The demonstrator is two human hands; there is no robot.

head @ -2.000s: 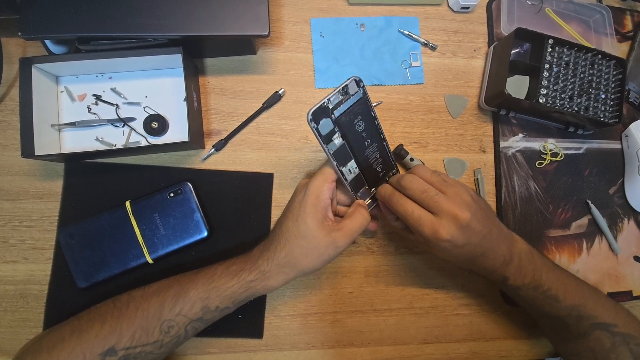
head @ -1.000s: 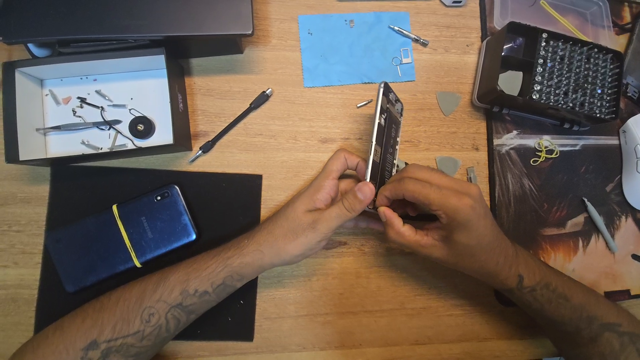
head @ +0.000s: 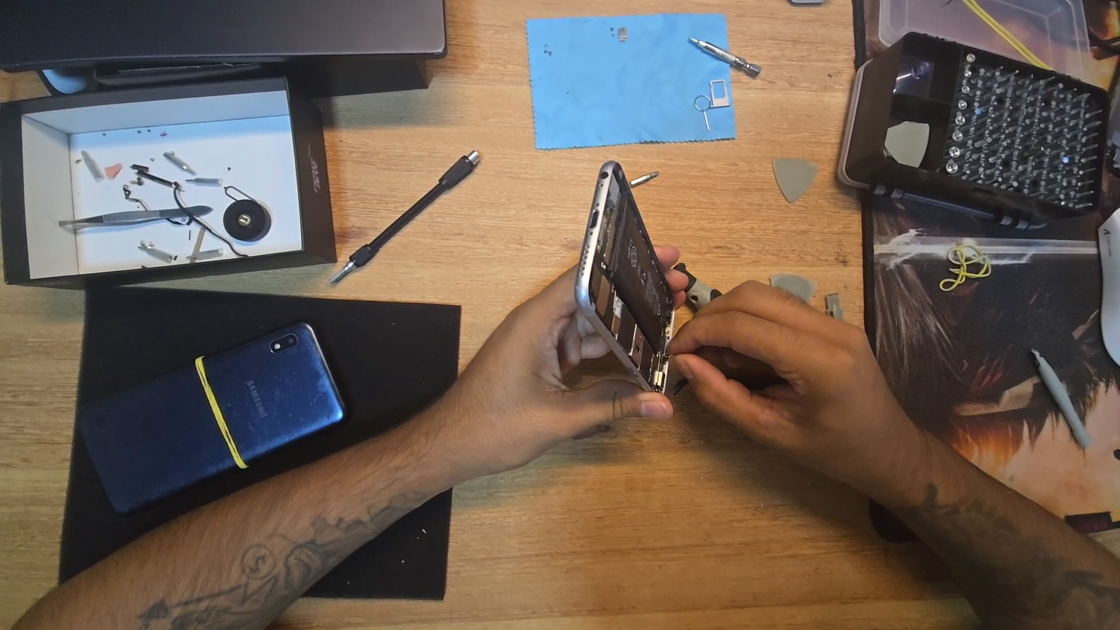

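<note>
My left hand [head: 542,359] grips an opened smartphone [head: 626,280] by its edges and holds it tilted up above the wooden table, its inner parts and dark battery facing right. My right hand [head: 774,367] is at the phone's lower right edge, thumb and forefinger brought together by the metal parts there. A small dark tip shows below those fingers; what they pinch, if anything, cannot be made out. Just behind the right fingers lies a dark and grey tool handle [head: 697,289], partly hidden. A small screwdriver bit [head: 645,178] lies beyond the phone.
A blue cloth [head: 630,96] bears a bit holder [head: 724,57], a SIM tray [head: 719,93] and tiny parts. At left are a parts box [head: 311,175], a flexible extension shaft [head: 405,219] and a blue Samsung phone [head: 289,385] on a black mat [head: 394,525]. A bit case [head: 936,122] stands at right.
The opened phone has been tilted from facing the camera to a steep, nearly edge-on pose. My right fingers remain near its lower edge.
</note>
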